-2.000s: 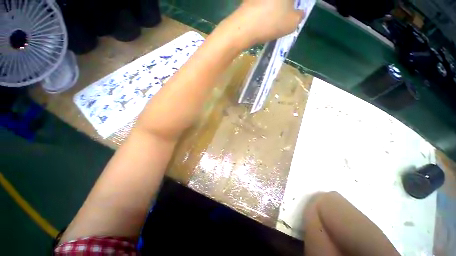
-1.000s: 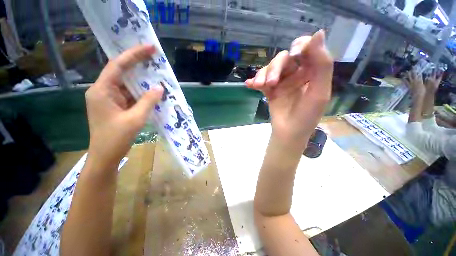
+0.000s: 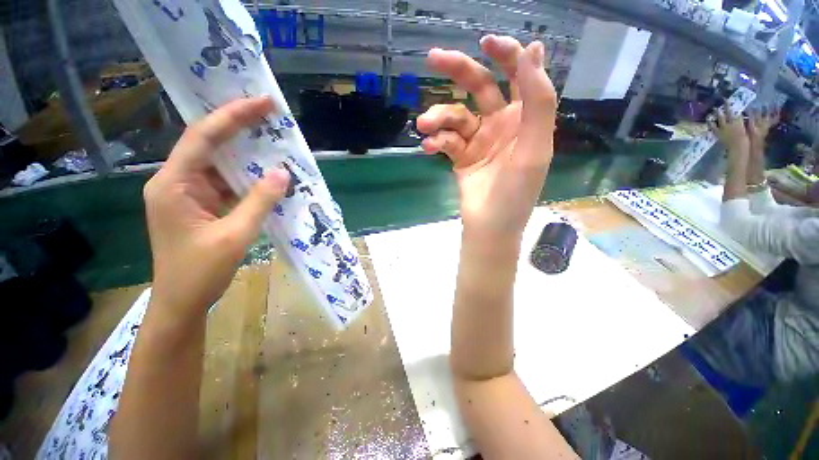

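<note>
My left hand (image 3: 211,202) holds a long white sticker strip (image 3: 316,216) with black and blue marks, thumb on its front. The strip slants from the upper left down to the right, above the bench. My right hand (image 3: 498,144) is raised to the right of the strip, palm turned up, fingers curled and apart. No piece can be made out in it. A black cylindrical housing (image 3: 553,248) lies on its side on the white board (image 3: 575,314), right of my right forearm.
A sticker sheet (image 3: 94,386) lies at the lower left, and another (image 3: 673,232) at the right. The green conveyor (image 3: 395,193) runs behind the bench. Dark housings are heaped at left. Another person's hands (image 3: 745,135) hold a strip at far right.
Two seconds ago the view was lower, with my left arm stretched over the bench. Since one second ago my right hand has moved slightly left and its fingers have spread.
</note>
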